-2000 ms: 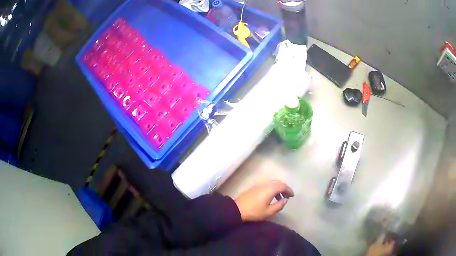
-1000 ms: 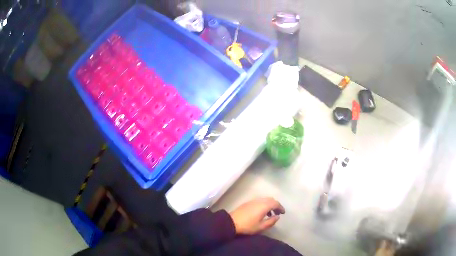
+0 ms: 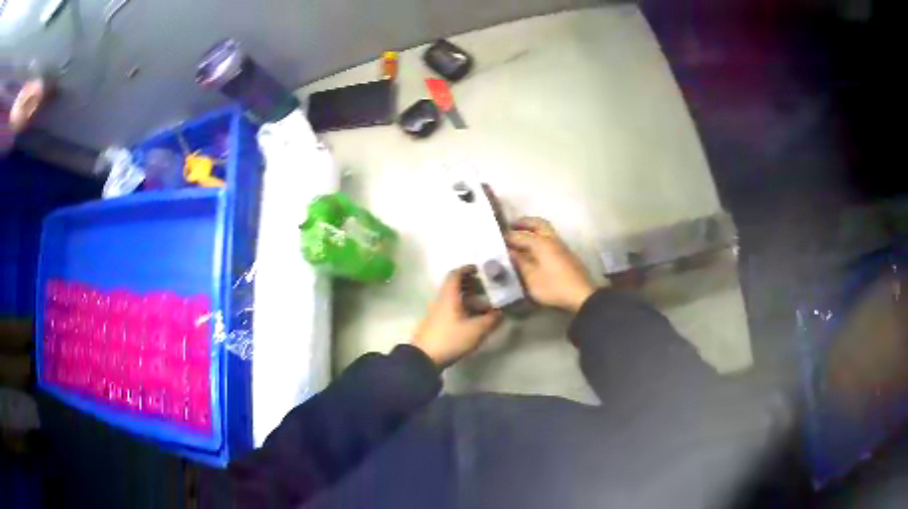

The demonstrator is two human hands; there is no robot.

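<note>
A pale metal mould insert (image 3: 480, 229) with two dark round spots on its face lies on the bench in front of me, its near end between my hands. My left hand (image 3: 456, 316) is at the left of its near end, fingers curled against it. My right hand (image 3: 546, 263) grips its right side. A second long grey metal bar (image 3: 669, 246) lies to the right of my right hand. The insert's underside is hidden.
A blue tote (image 3: 134, 204) with rows of pink parts (image 3: 129, 348) is at the left, beside a white film roll (image 3: 291, 288). A green bottle (image 3: 346, 239) is left of the insert. A phone (image 3: 350, 105), black objects (image 3: 419, 118) and a red-orange cutter (image 3: 441, 95) lie at the back.
The view has swung right. My left hand has moved from beside the roll to the insert, and my right hand is now on it too. The second bar has come into view.
</note>
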